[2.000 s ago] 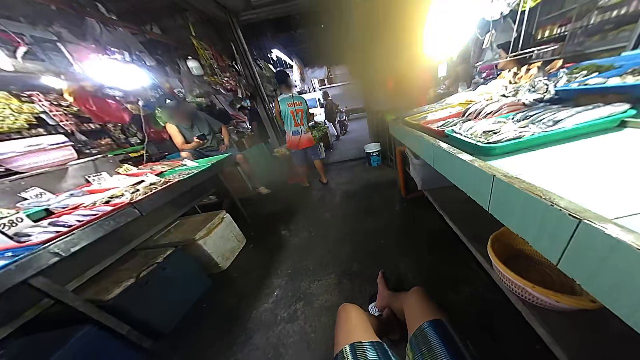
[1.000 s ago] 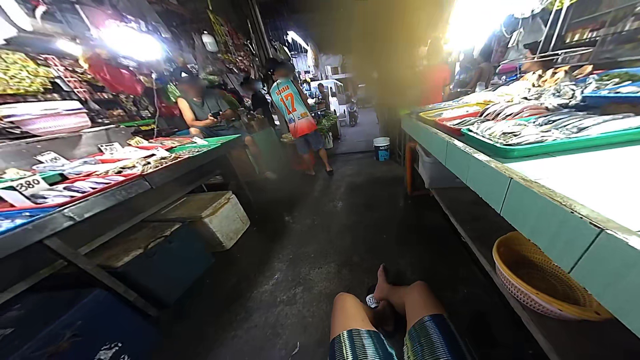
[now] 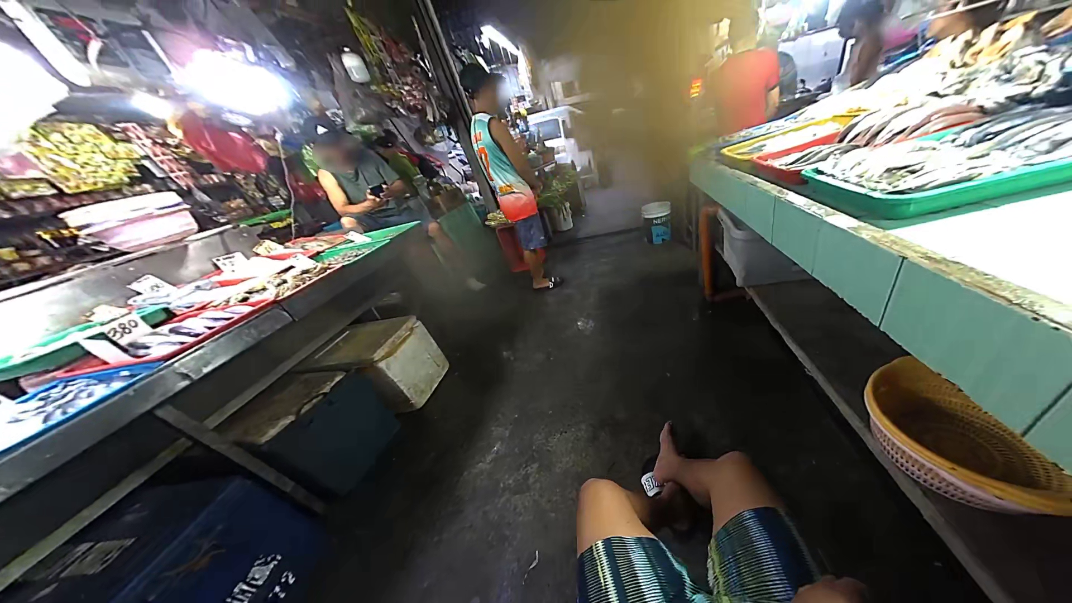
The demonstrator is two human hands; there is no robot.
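Observation:
At the bottom edge, a small part of what looks like my right hand [image 3: 831, 590] rests by the right thigh of my striped shorts [image 3: 760, 548]. Its fingers are mostly cut off, so I cannot tell whether it holds anything. My left hand is out of view. My bare legs are bent, and one foot [image 3: 667, 456] is crossed near a dark slipper with a white strap [image 3: 650, 483]. To my right, a green-tiled counter [image 3: 854, 266] bears a green tray [image 3: 938, 201] of fish beside red and yellow trays.
A yellow woven plastic basket [image 3: 892, 419] sits under the counter. On the left, a fish stall [image 3: 243, 335] stands over cooler boxes [image 3: 410, 368]. A seated person [image 3: 368, 188] holds a phone; another person [image 3: 507, 176] stands near the aisle's far end. A bucket [image 3: 657, 224] stands on the floor.
The standing person at the far end has turned from back-on to side-on. A person in red has come into view behind the right counter. Part of a hand now shows at the bottom edge.

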